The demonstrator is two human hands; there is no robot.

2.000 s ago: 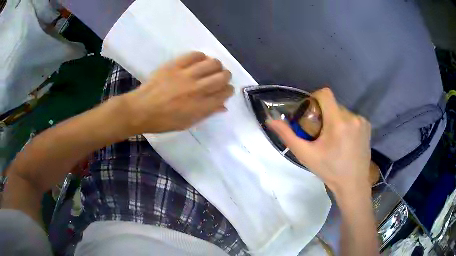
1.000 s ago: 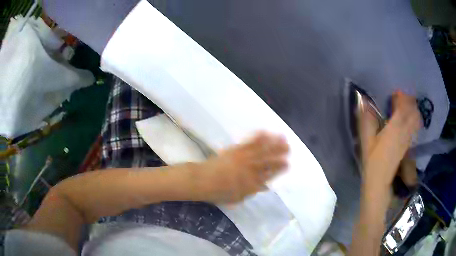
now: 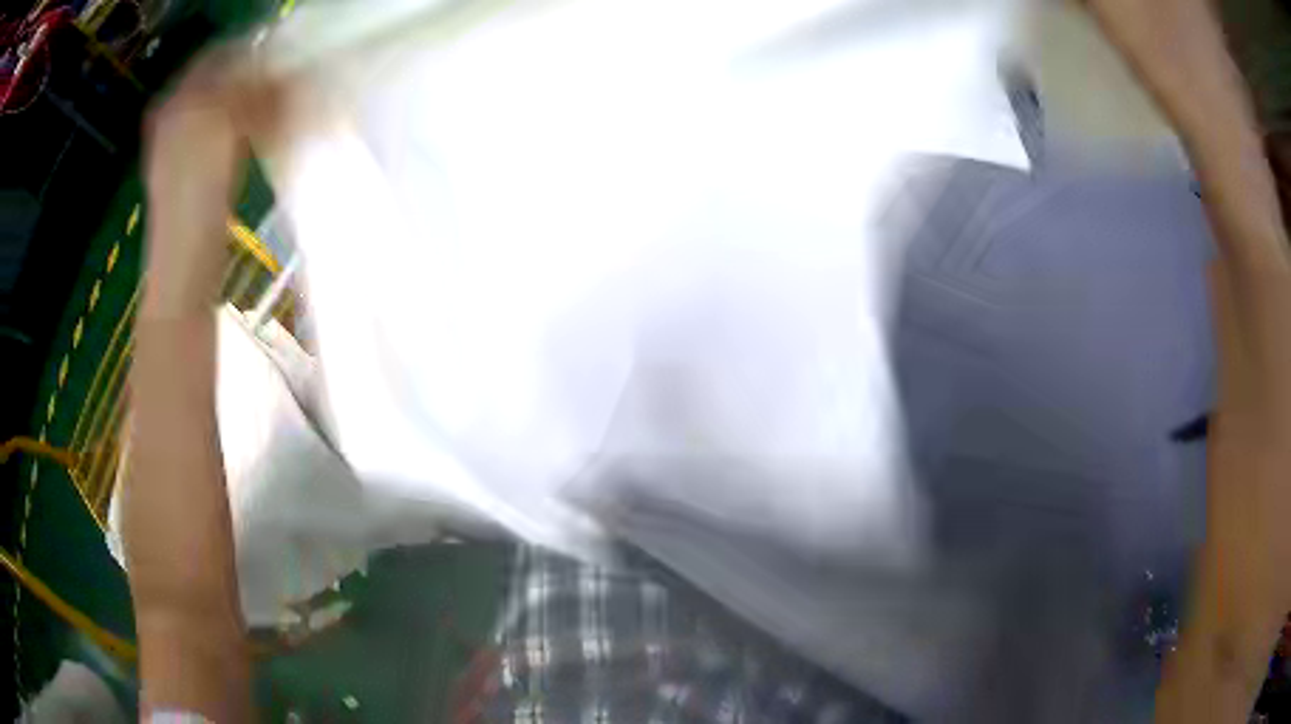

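Note:
The white garment piece [image 3: 609,241] is raised and spread in the air across the middle and top of the view, strongly blurred. My left hand [image 3: 241,106] is at the upper left, blurred, closed on the upper left part of the cloth. My right forearm runs up the right side to the top edge; my right hand is cut off by the picture's edge, so its hold is hidden. The iron is not visible.
The grey-blue ironing table [image 3: 1062,311] shows behind and right of the cloth. Other white cloth [image 3: 283,481] hangs at the left beside yellow wire bars [image 3: 106,382]. The plaid-covered lap [image 3: 595,622] is below.
The white garment piece has gone from lying on the table to being held up in the air. My left hand moved up and left and took hold of it. My right hand left the iron.

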